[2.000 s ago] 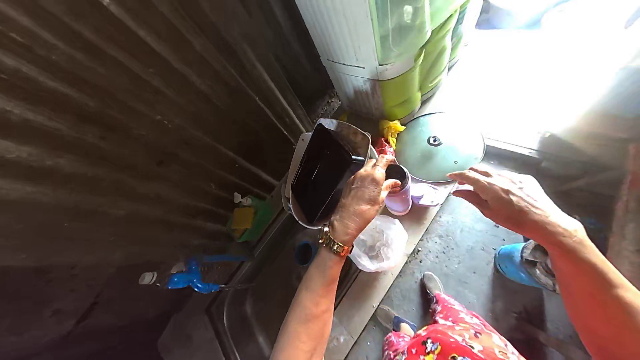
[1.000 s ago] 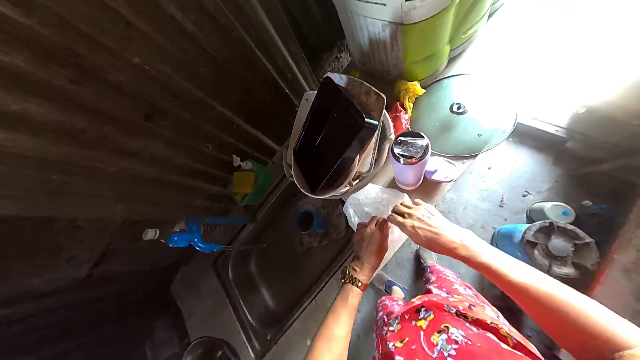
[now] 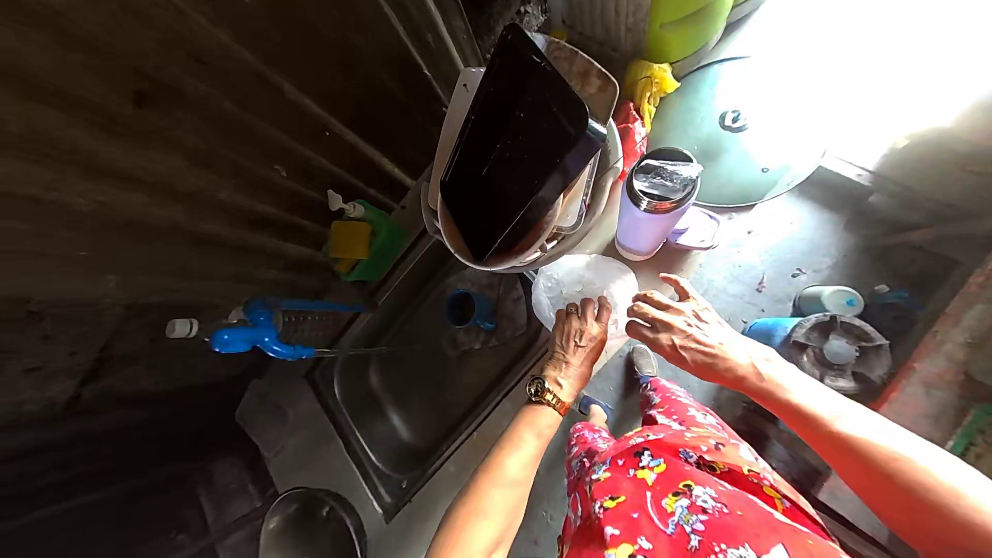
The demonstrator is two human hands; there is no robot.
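A translucent plastic bag lies on the counter edge beside the sink. My left hand, with a gold watch on the wrist, reaches over its near side with the fingertips on it; whether they pinch it is unclear. My right hand is at the bag's right side, fingers curled and thumb apart, with nothing visible in it. Just beyond stands a lilac tumbler with ice or clear plastic at its dark-rimmed top. A purple lid lies to the tumbler's right.
A basin heaped with dishes and a black tray stands behind the bag. The sink holds a blue mug, near a blue faucet. A glass lid is at the back right, a gas burner at right.
Two seconds ago my left hand was at the black tray and tumbler; it then came down to the bag. My hands were together at the bag one second ago and are now apart.
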